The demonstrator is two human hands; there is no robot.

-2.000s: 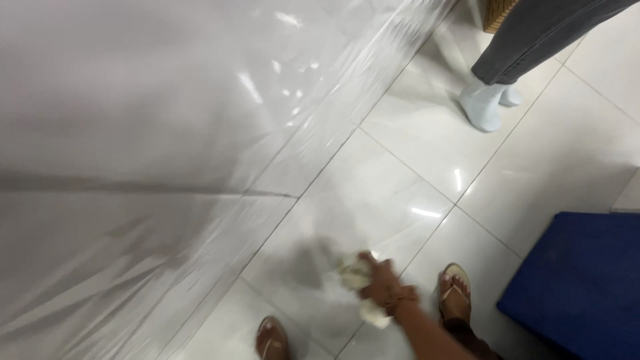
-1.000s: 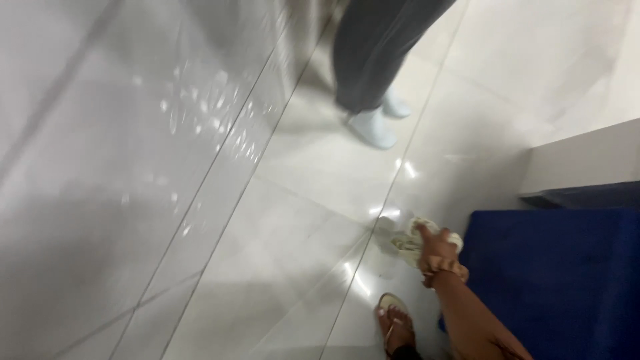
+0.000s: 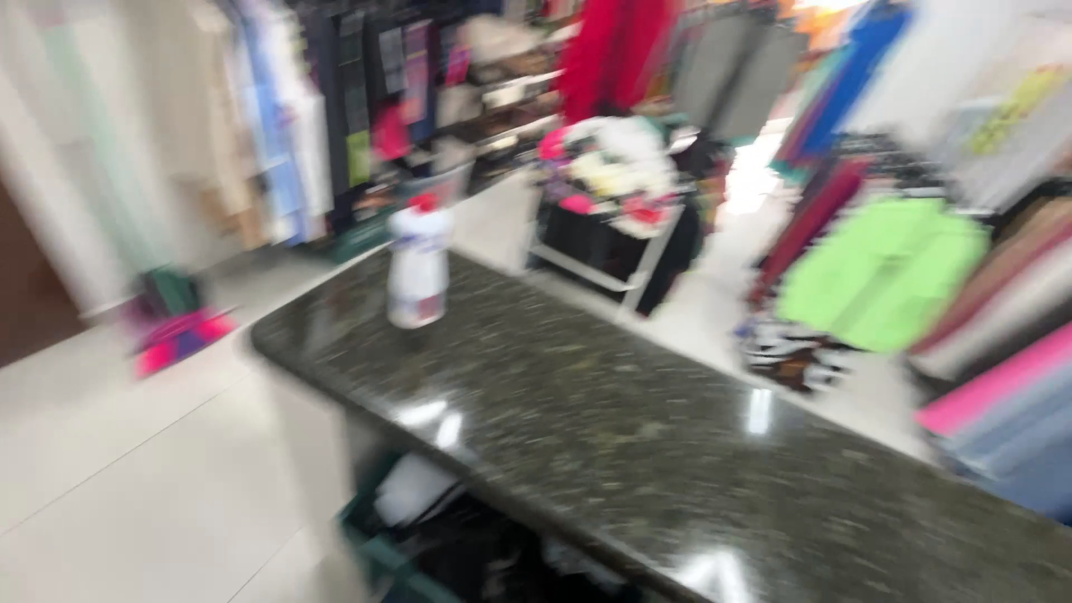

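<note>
Neither of my hands shows in the head view at this moment, so what they hold cannot be seen. A white plastic bottle point(image 3: 419, 272) with a red cap stands upright near the far left end of a dark, speckled stone countertop point(image 3: 603, 419). The picture is blurred, and the print on the bottle cannot be made out.
Below the counter sits a green crate point(image 3: 389, 561) holding dark and white items. A broom with pink bristles point(image 3: 184, 339) rests on the floor at left. Beyond the counter are a heaped bin of colourful cloth items point(image 3: 615, 172), hanging clothes and a lime-green garment point(image 3: 888, 272).
The view has swung up from the tiled floor to the counter and clothes. The hand with the pale cloth, the feet and the other person's legs have left the picture.
</note>
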